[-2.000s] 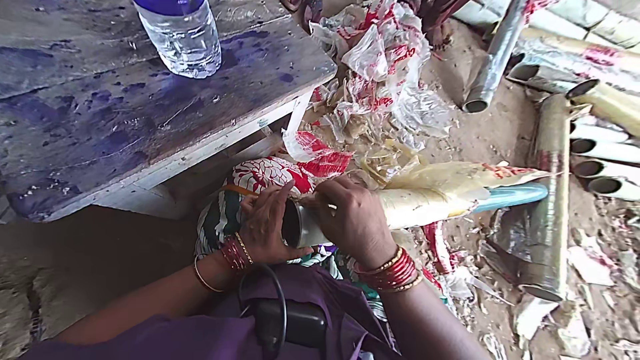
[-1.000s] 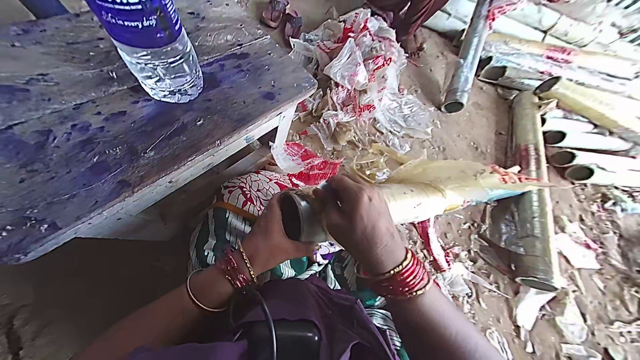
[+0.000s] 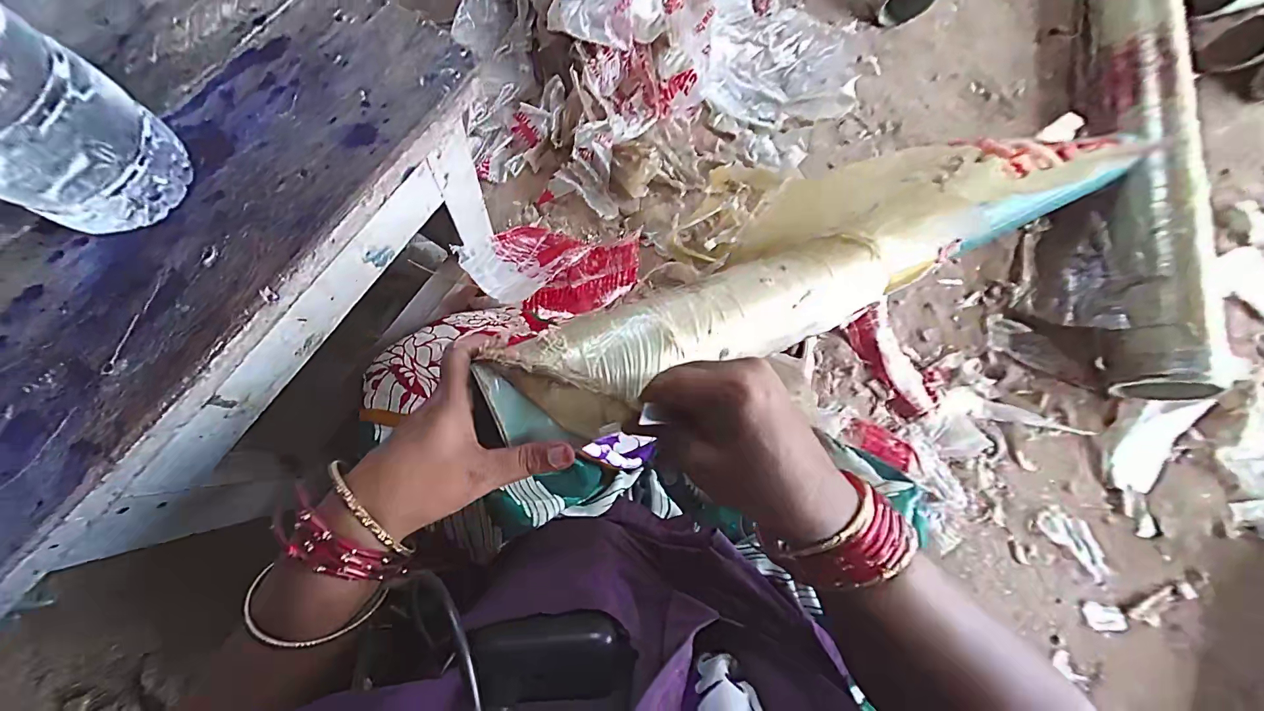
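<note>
A tube (image 3: 711,316) wrapped in yellowish plastic film lies slantwise across my lap, its near end low at the left and bluish material showing at both ends. My left hand (image 3: 444,444) grips the near end, with the thumb stretched along the lower side. Closed on the lower edge of the wrapping, my right hand (image 3: 741,434) has a small pale edge showing at its fingertips; what that edge belongs to cannot be told. Part of the wrapping stands away from the tube between my hands, and a loose yellowish flap spreads near the far end.
A worn wooden table (image 3: 247,197) with a clear plastic bottle (image 3: 89,128) stands at the left. Torn clear and red plastic film (image 3: 681,79) lies heaped on the ground beyond the tube. Another film-covered tube (image 3: 1155,247) lies at the right, with scraps around it.
My right hand has moved away from the tube's near end and along its lower side. Wrapping now stands away from the tube between my hands. The view has moved closer.
</note>
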